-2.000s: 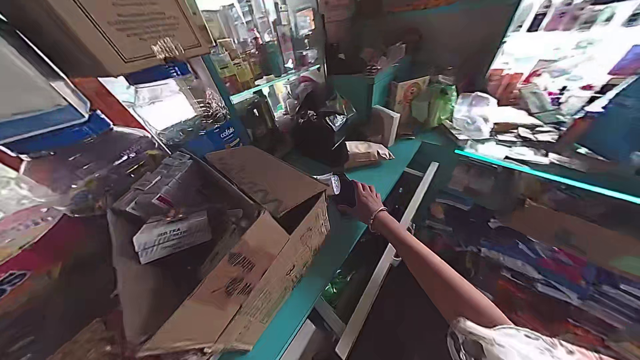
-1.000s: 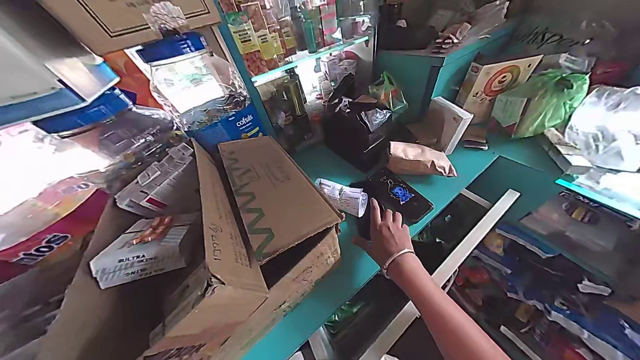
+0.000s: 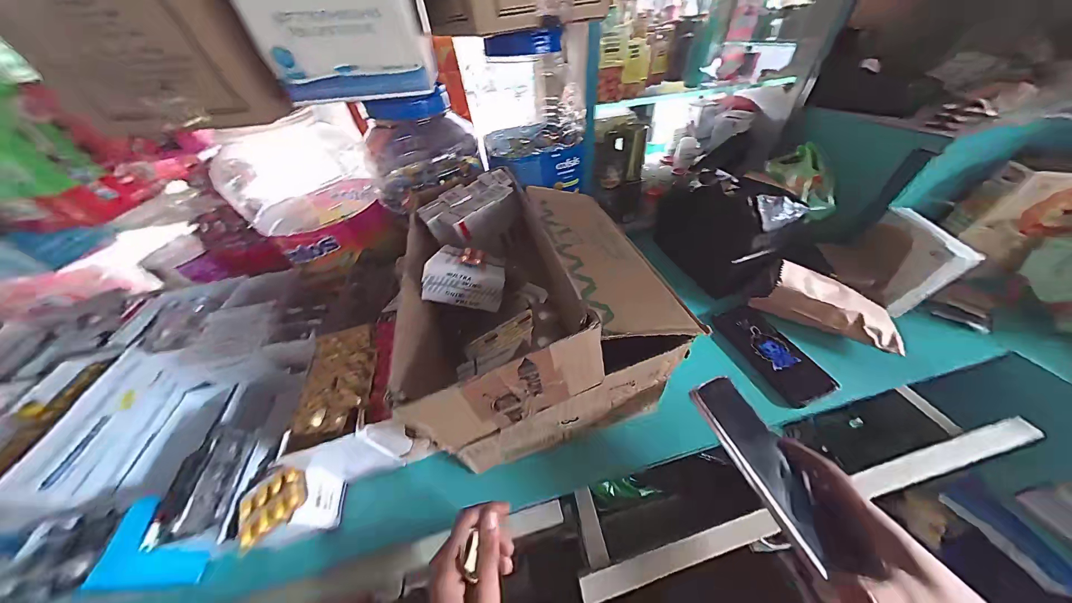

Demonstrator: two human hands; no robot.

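Note:
My right hand is closed on a smartphone, tilted over the counter edge at the lower right. Low in the middle, the fingers of my left hand curl around a small gold-coloured item; its kind is unclear. A second phone or phone case, dark with a blue picture, lies on the teal counter beyond my right hand. Ahead stands an opened cardboard box with a small white carton and other small packs inside. A brown paper packet lies beside the dark phone.
An open drawer with a pale edge sits below the counter. Blister packs and flat packets cover the left. Plastic jars with blue lids stand behind the box, and a black bag stands at the back right.
The view has swung left. My right hand, earlier beside the dark phone on the counter, now holds a smartphone nearer to me. My left hand has come into view. The white roll-like item is no longer visible.

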